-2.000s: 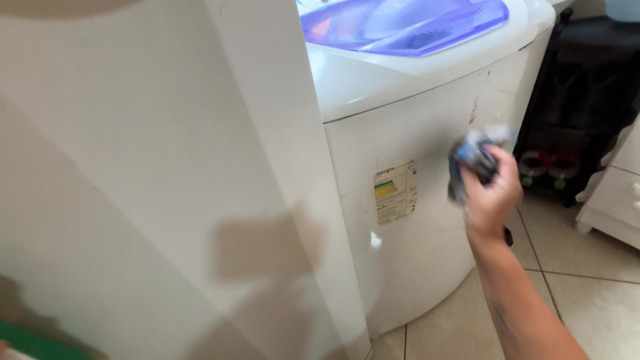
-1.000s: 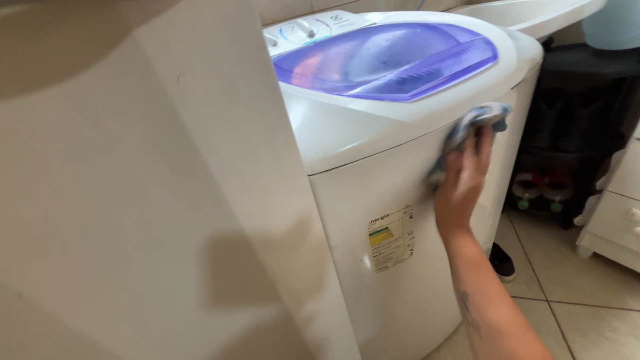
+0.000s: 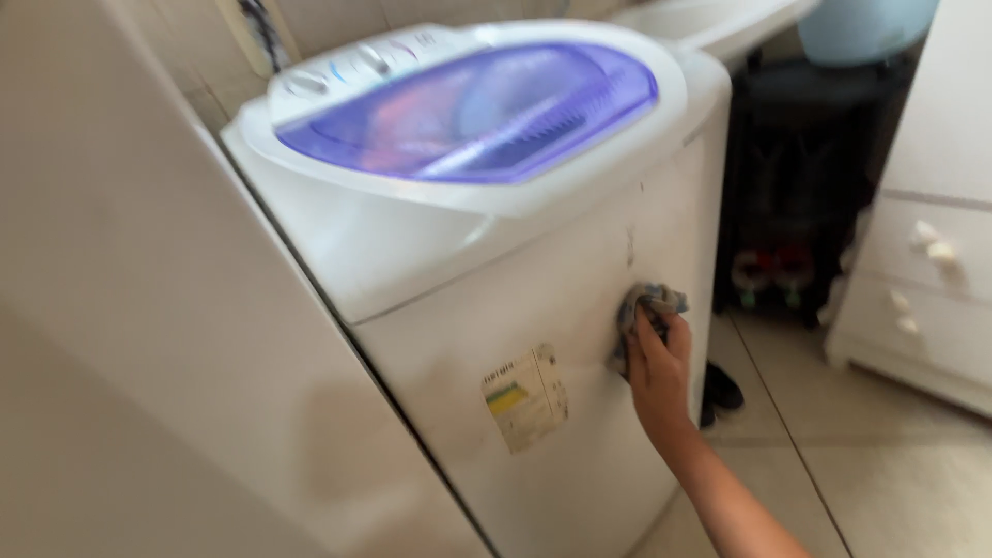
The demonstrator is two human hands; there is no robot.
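My right hand point(image 3: 659, 364) grips a crumpled grey-blue cloth point(image 3: 637, 314) and presses it against the front panel of a white washing machine point(image 3: 434, 341). Dark scuff marks show on the panel just above the cloth. To the left of the hand, a worn energy label point(image 3: 527, 399) is stuck on the same panel. The machine's translucent purple lid point(image 3: 473, 116) is closed, with blurred coloured shapes visible through it. Two knobs sit on the control panel point(image 3: 349, 70) behind the lid. My left hand is out of the frame.
A large pale smooth panel point(image 3: 194, 310) stands close at the left, beside the machine. At the right are a black rack point(image 3: 806, 155) with shoes point(image 3: 771, 271) low down, a light blue container point(image 3: 868, 31) and a white drawer unit point(image 3: 922, 256). A dark shoe point(image 3: 722, 387) lies on the tiled floor.
Since a second ago, my right hand has moved the cloth down the front panel from near its upper edge. The view has shifted, showing more of the machine's top.
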